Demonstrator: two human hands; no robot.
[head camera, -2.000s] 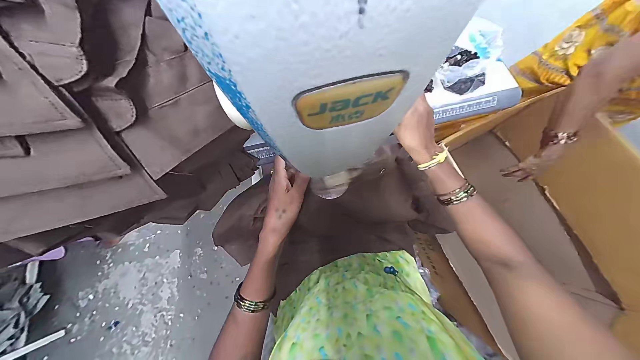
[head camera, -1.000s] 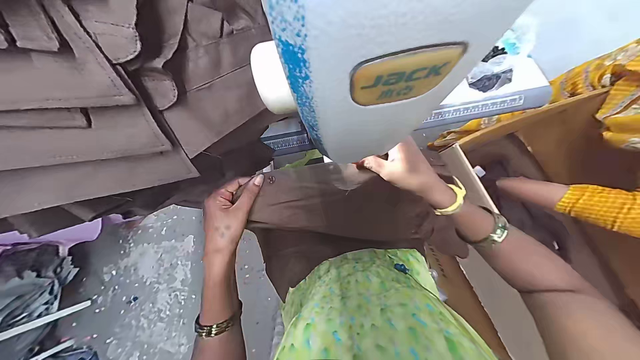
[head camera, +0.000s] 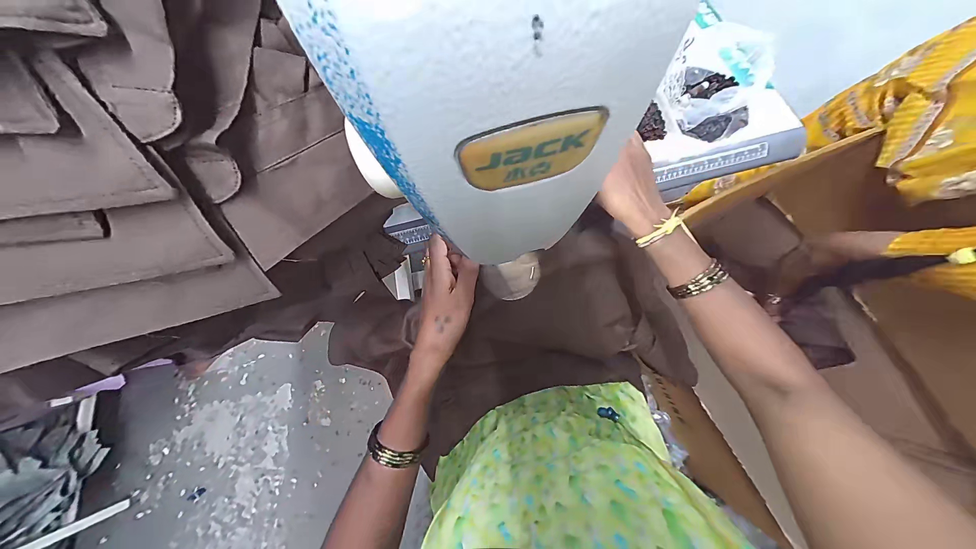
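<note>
A white and blue Jack sewing machine head (head camera: 526, 91) fills the upper middle and hides whatever lies behind it. Brown fabric (head camera: 557, 320) spreads under it and over my lap. My left hand (head camera: 446, 297) is at the machine's lower left edge, on the brown fabric, its fingertips partly behind the machine; its grip cannot be made out. My right hand (head camera: 631, 187) reaches to the machine's right side, beside a plastic bag of dark small parts (head camera: 709, 91); its fingers are hidden by the machine head.
Stacked brown garment pieces (head camera: 114, 191) lie at left. A cardboard box (head camera: 892, 320) stands at right, where another person's arm (head camera: 854, 248) in a yellow sleeve reaches in over brown cloth. Fabric scraps (head camera: 46, 465) lie on the speckled floor (head camera: 229, 435) at lower left.
A second ago both hands pinched the brown fabric in front of the machine; now they are at its two sides. The other person's arm has shifted at the box.
</note>
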